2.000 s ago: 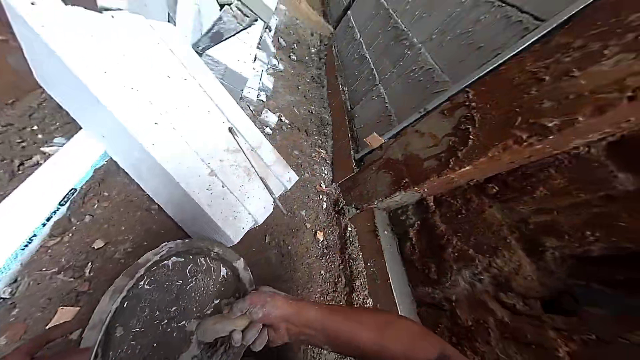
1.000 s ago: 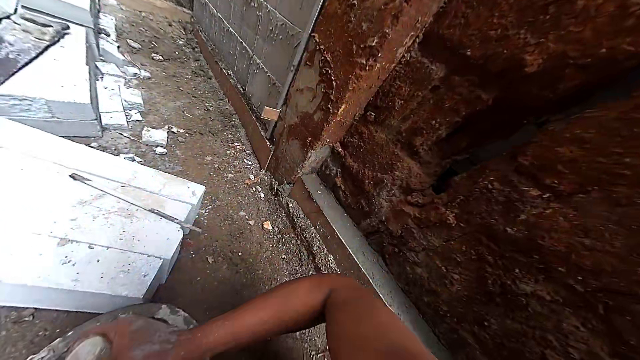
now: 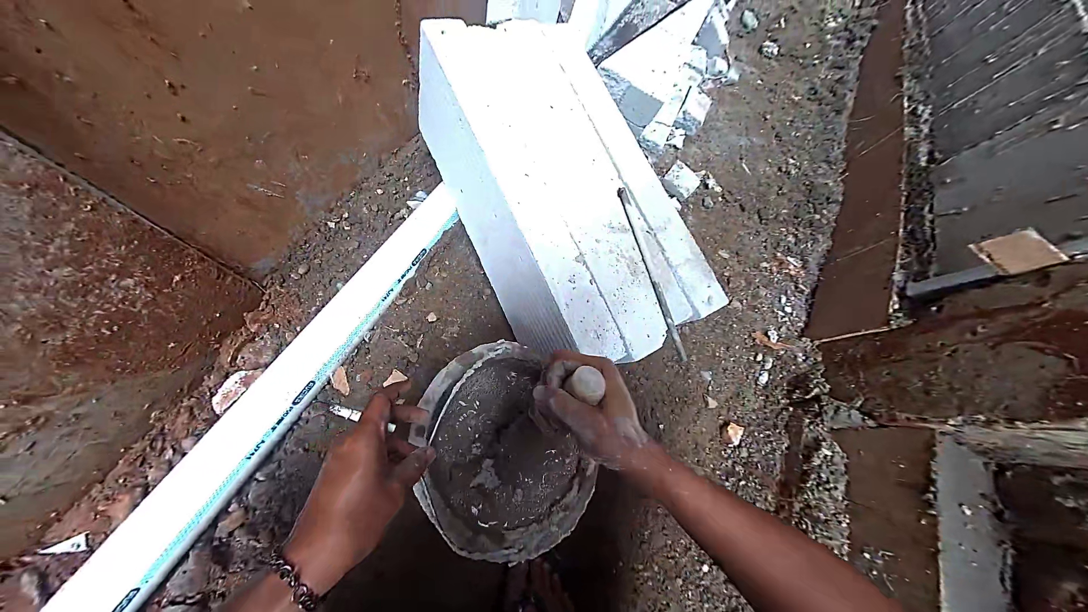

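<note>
A mortar-crusted bucket (image 3: pixel 501 463) of wet grey mortar stands on the ground below me. My right hand (image 3: pixel 595 412) grips the rounded handle (image 3: pixel 586 385) of a tool over the bucket's right side; the tool's lower part is hidden by the hand and mortar. At the bucket's left rim is my left hand (image 3: pixel 374 463), fingers curled around a small pale piece (image 3: pixel 416 432) that touches or nearly touches the rim. A thin white stick-like thing (image 3: pixel 347 412) shows beside those fingers; whether it is held is unclear.
White lightweight blocks (image 3: pixel 544 187) lie just beyond the bucket, with a thin rod (image 3: pixel 650 272) across them. A white plastic pipe (image 3: pixel 255 408) runs diagonally at left. Broken block pieces (image 3: pixel 680 180) are scattered behind. At right are a grey block wall (image 3: pixel 1011 170) and a concrete edge (image 3: pixel 969 518).
The view has swung back left to the bucket. My right hand, low over the bucket a second ago, is now at its right side with the tool handle upright. My left hand has come into clear view.
</note>
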